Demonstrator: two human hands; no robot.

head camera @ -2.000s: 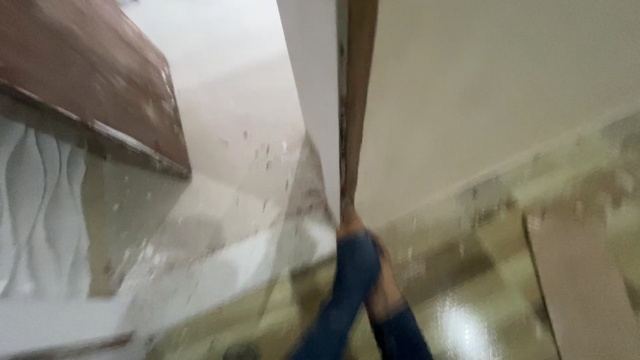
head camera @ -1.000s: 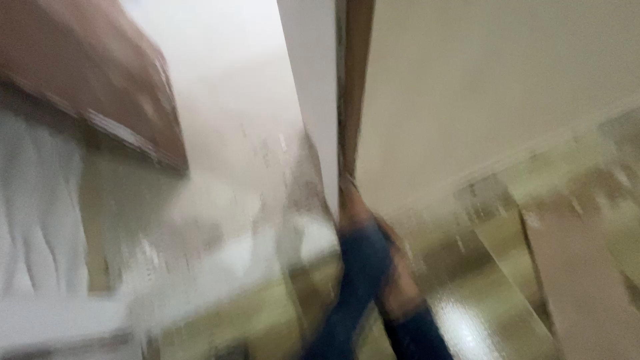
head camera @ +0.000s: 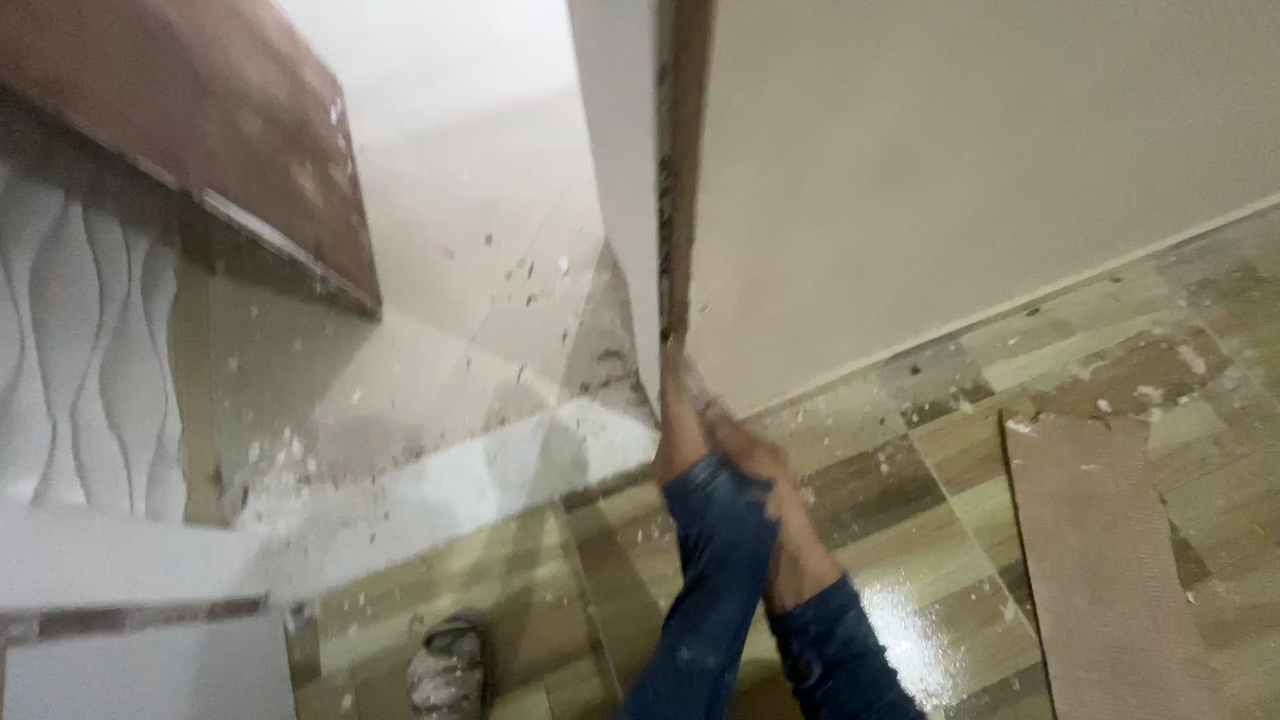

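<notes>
In the head view, a narrow brown strip point(head camera: 684, 170), which looks like wood, runs down between a pale grey face point(head camera: 620, 130) and a beige wall point(head camera: 950, 180). My left hand point(head camera: 682, 430) is at the strip's lower end, its dark blue sleeve reaching up from the bottom edge. Just to its right and partly behind that sleeve is my right hand point(head camera: 750, 450), close to the foot of the beige wall. A thin pale thing shows between the hands, too blurred to name. The fingers are blurred and partly hidden, so their grip cannot be made out.
A flat brown board point(head camera: 1110, 560) lies on the wood-patterned floor point(head camera: 880, 490) at right, among pale specks. At upper left juts a dark reddish-brown panel point(head camera: 250, 150), with a wavy white panel point(head camera: 90, 350) below it. A dirty shoe point(head camera: 448, 670) shows at bottom left.
</notes>
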